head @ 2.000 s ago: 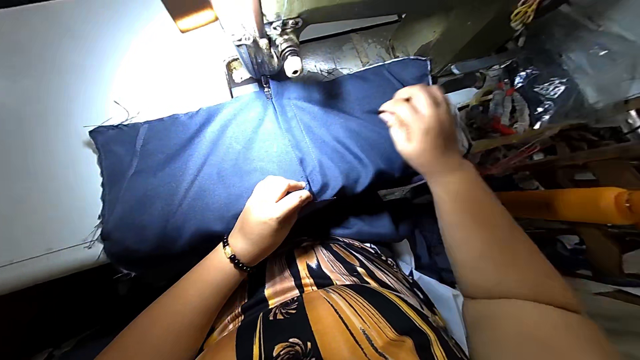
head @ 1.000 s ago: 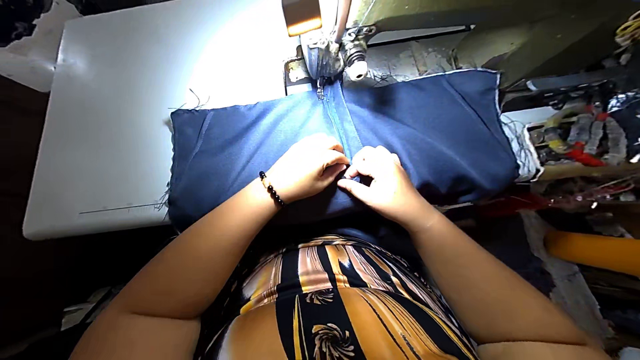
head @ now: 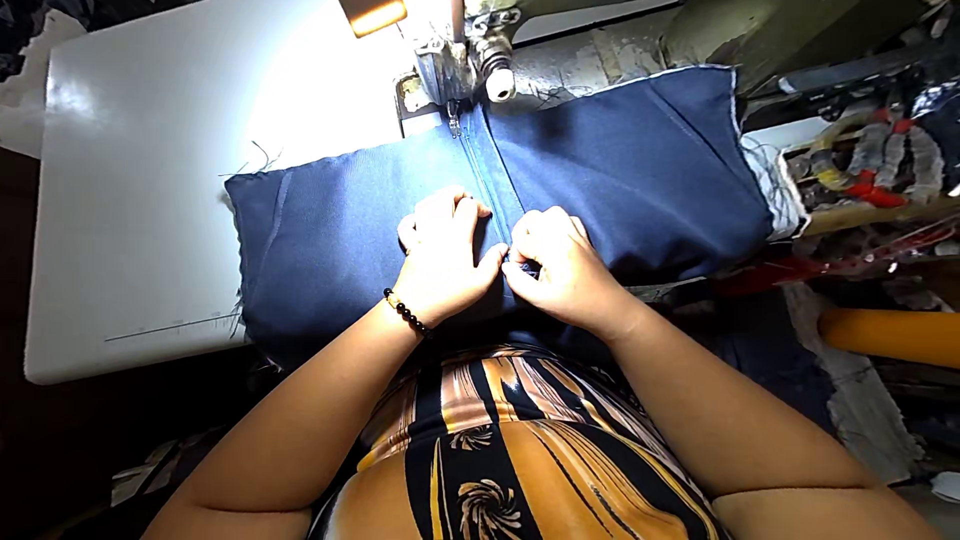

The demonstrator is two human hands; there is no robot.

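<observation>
Navy blue fabric (head: 337, 217) lies across the sewing machine bed, with a seam or fold (head: 487, 169) running from the presser foot (head: 454, 120) toward me. My left hand (head: 446, 255), with a beaded bracelet at the wrist, rests on the fabric just left of the seam, fingers spread and thumb at the seam. My right hand (head: 555, 266) pinches the fabric at the seam with thumb and forefinger, close to my left thumb. The presser foot stands over the fabric's far edge; whether it is lowered I cannot tell.
The white table top (head: 135, 225) extends to the left, its front edge near the fabric. The machine's lamp (head: 371, 15) glows above. At right are cords with red tape (head: 877, 191), a yellow-orange cylinder (head: 892, 336) and scraps of cloth. Loose threads hang from the fabric's left edge.
My right hand has come from the fabric's right part to the seam beside my left hand. Since one second ago, my left hand has gone from pinching to lying spread on the fabric.
</observation>
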